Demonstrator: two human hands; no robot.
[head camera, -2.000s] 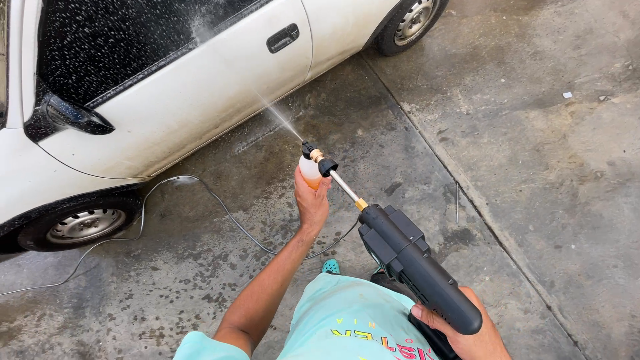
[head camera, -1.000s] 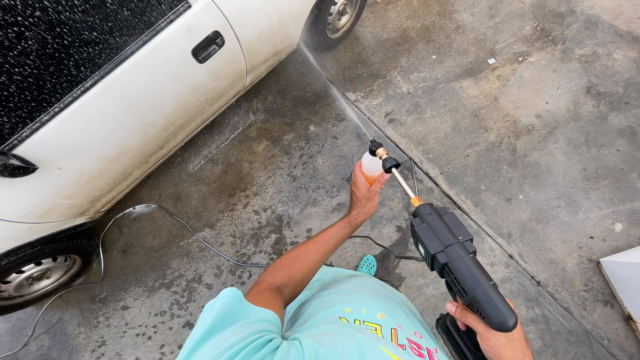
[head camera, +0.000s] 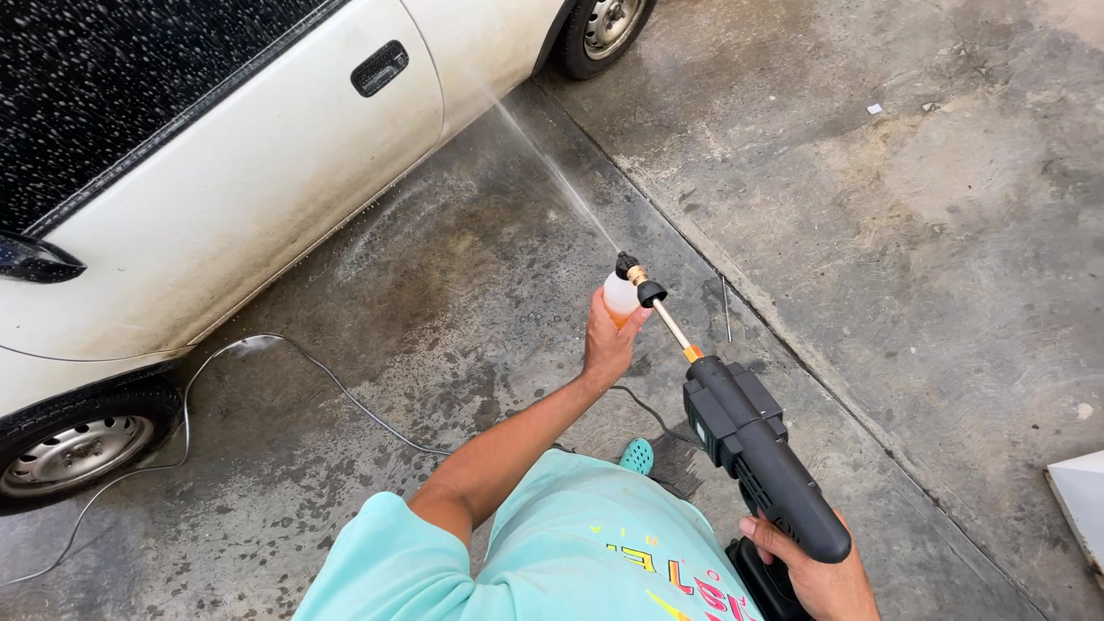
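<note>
My left hand (head camera: 611, 338) is wrapped around the foam bottle (head camera: 621, 295), which holds some orange liquid and hangs below the brass-and-black nozzle (head camera: 636, 272). A metal lance joins the nozzle to the black cordless pressure washer gun (head camera: 759, 440). At its rear, my right hand (head camera: 806, 556) grips the handle, partly hidden beneath the gun's body. A fine spray leaves the nozzle toward the lower side of the white car (head camera: 259, 190), behind its door handle (head camera: 379, 68). Brownish dirt marks the lower door, and white droplets speckle the dark window (head camera: 129, 95).
A thin hose (head camera: 336, 384) runs over the wet concrete, past the car's wheel (head camera: 78, 453), toward my feet. Another wheel (head camera: 608, 26) stands at the top. A thin rod (head camera: 726, 309) lies near the floor joint. A white object's corner (head camera: 1082, 492) shows at the right edge.
The spray has moved from the car's window and door area to the floor near the upper wheel, then onto the lower body panel behind the door. Both hands keep their hold.
</note>
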